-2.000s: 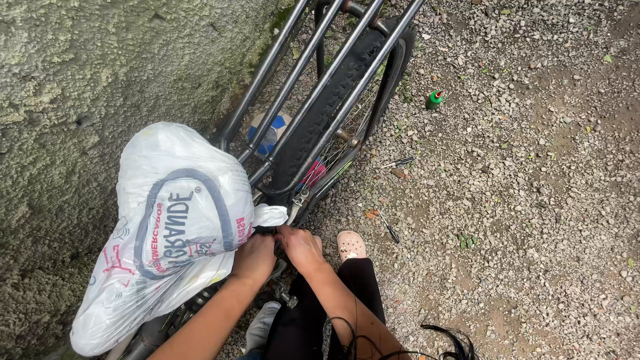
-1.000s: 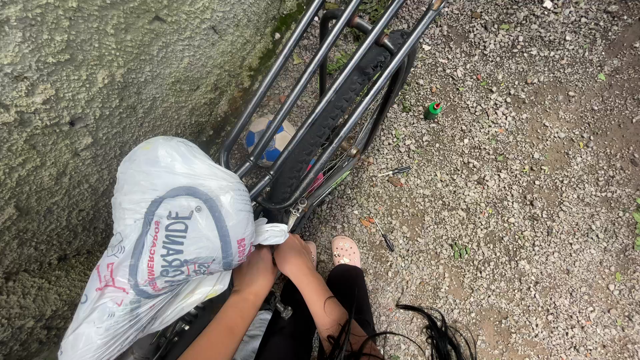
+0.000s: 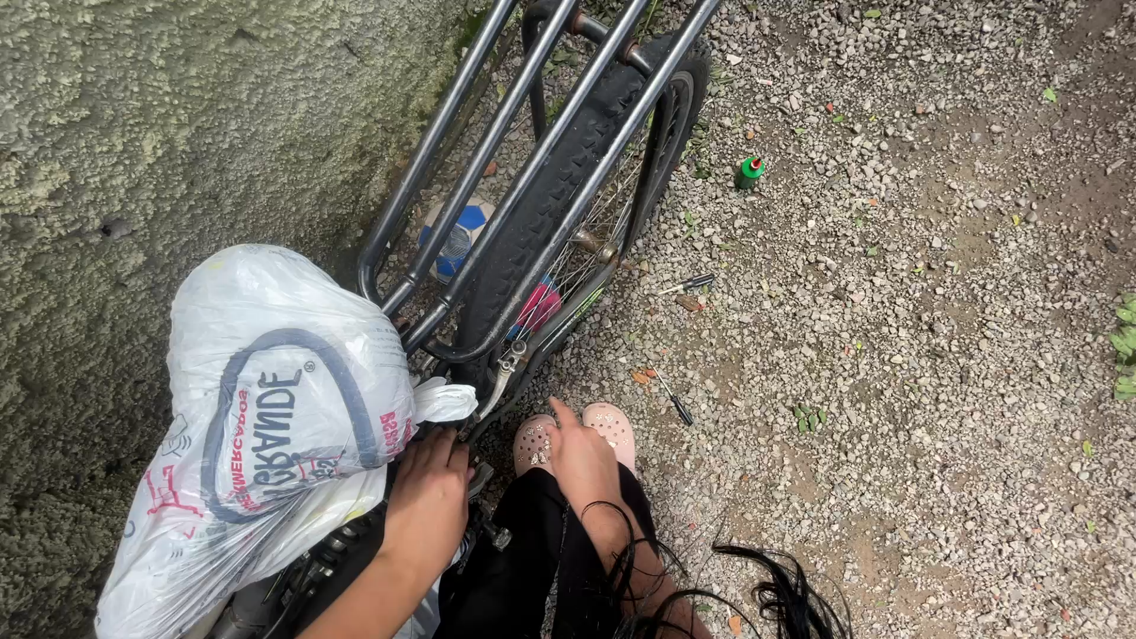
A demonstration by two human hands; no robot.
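A white plastic bag (image 3: pixel 284 426) with printing covers the bicycle's saddle and is knotted at its front right. Just below the knot (image 3: pixel 444 401), my left hand (image 3: pixel 432 484) rests on the bicycle frame under the saddle; its fingertips are partly hidden, so a grip cannot be told. My right hand (image 3: pixel 581 453) is off the bicycle, above the pink clogs (image 3: pixel 612 426), with the index finger extended and nothing visible in it. Ahead of both hands are a brake arm (image 3: pixel 504 377), the black rack tubes (image 3: pixel 577 142) and the knobby rear tire (image 3: pixel 541 204).
A rough wall (image 3: pixel 222 133) stands close on the left. A blue and white ball (image 3: pixel 457 235) lies beyond the rack. On the gravel (image 3: pixel 887 355) are a green bottle (image 3: pixel 750 173) with a red tip and two screwdrivers, one nearer (image 3: pixel 676 399), one farther (image 3: pixel 690 284).
My right hand has left the spot beside the bag's knot, where both hands were together, and moved right, away from the bicycle. My left hand stays near the saddle.
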